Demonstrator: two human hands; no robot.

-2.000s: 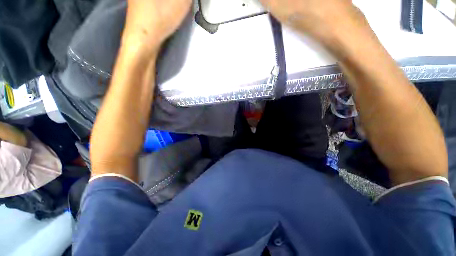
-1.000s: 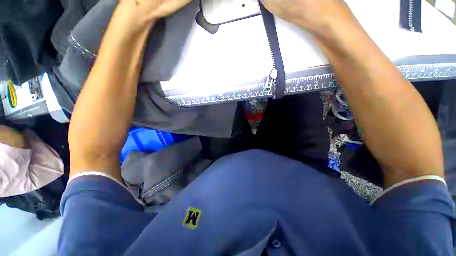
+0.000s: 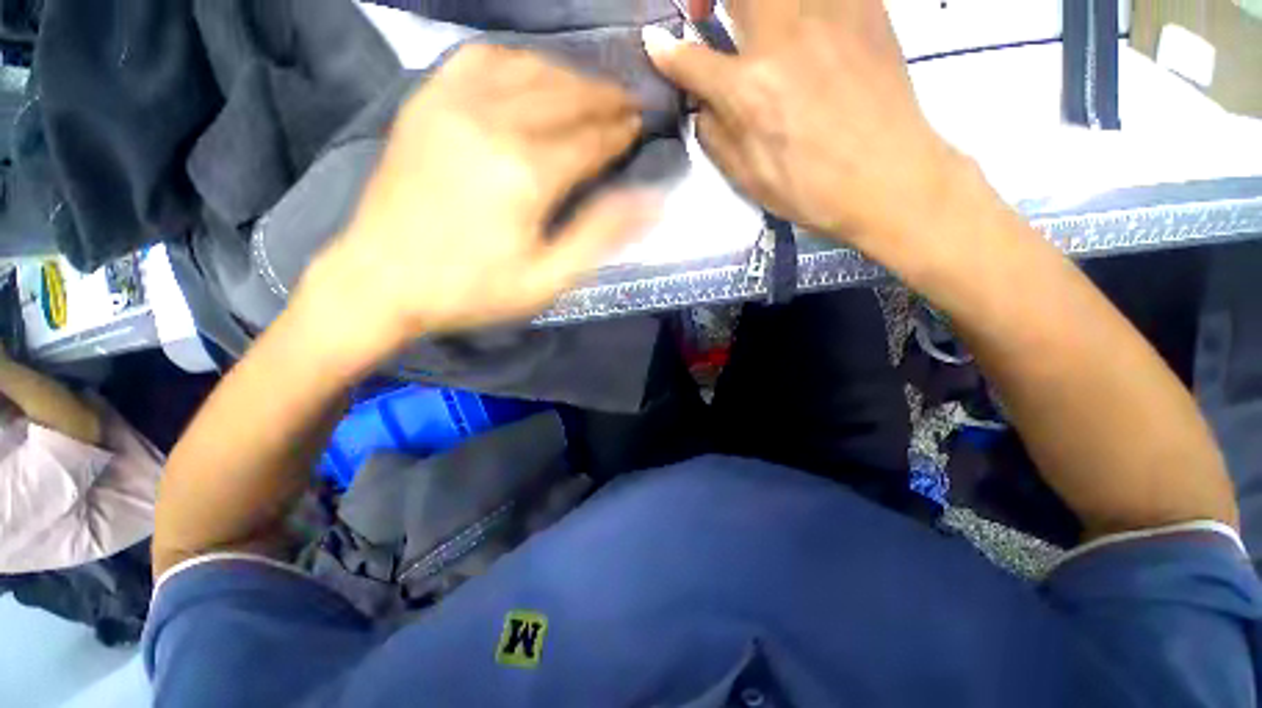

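A charcoal-grey garment piece (image 3: 595,58) lies on the white table at the top of the view, under and between both hands. My left hand (image 3: 505,187) is blurred over its near side, with curled fingers; whether it grips cloth cannot be told. My right hand (image 3: 803,118) has its thumb and fingers closed at the cloth's right edge. A small red thing and a thin pale line show by its fingertips, too unclear to name. A dark zipper (image 3: 782,263) comes out from under my right hand and hangs over the table's front edge. Its upper part is hidden.
A ruler-marked strip (image 3: 1149,228) runs along the table's front edge. A spare zipper (image 3: 1091,69) and a tan cardboard piece (image 3: 1204,56) lie at upper right. Dark cloth (image 3: 277,111) is heaped at left. A blue bin (image 3: 415,432) is below. Another person's arm (image 3: 56,401) shows at far left.
Both hands have come lower into view and closer together. The garment piece now reaches across to my right hand. The white machine base plate at the top is now covered.
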